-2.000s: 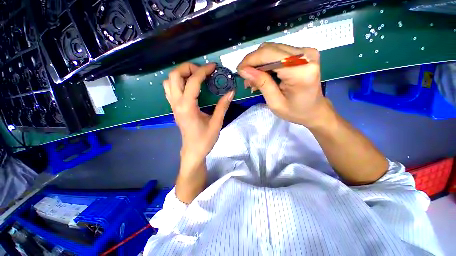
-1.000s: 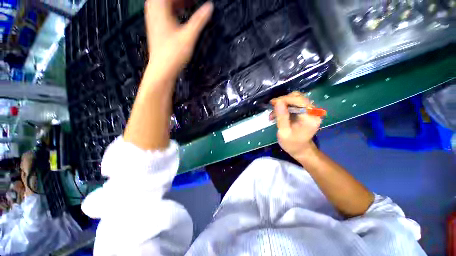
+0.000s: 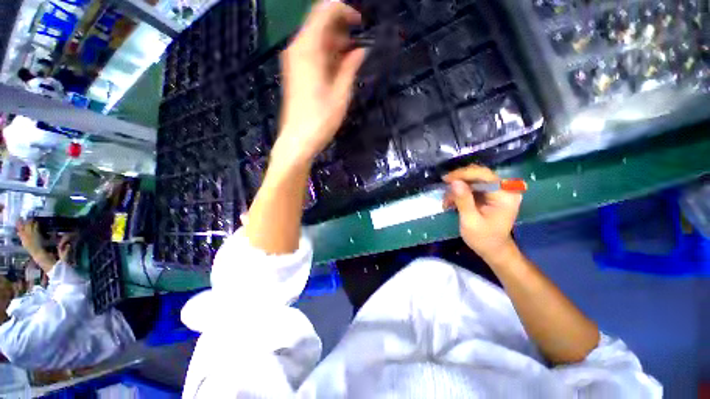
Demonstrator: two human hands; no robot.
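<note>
My left hand [image 3: 323, 74] is stretched out over the black blister tray [image 3: 424, 117], near the top of the picture. Its fingers are curled and blurred, and I cannot tell whether they hold a part. My right hand [image 3: 486, 206] is over the bench edge and holds the tweezers [image 3: 510, 185], whose orange-red rear end points right. The white backing sheet [image 3: 409, 210] lies flat on the green surface, left of my right hand, which covers its right end.
A clear blister tray [image 3: 623, 62] with many small parts is at the upper right. Tiny pale pieces are scattered on the green bench [image 3: 592, 183]. Another person in white [image 3: 62, 312] sits at the left. A blue frame [image 3: 642, 234] is below the bench at right.
My left hand left the round black part's earlier place near the bench edge and reached out over the tray. My right hand moved away from the part, keeping the tweezers. The view has shifted.
</note>
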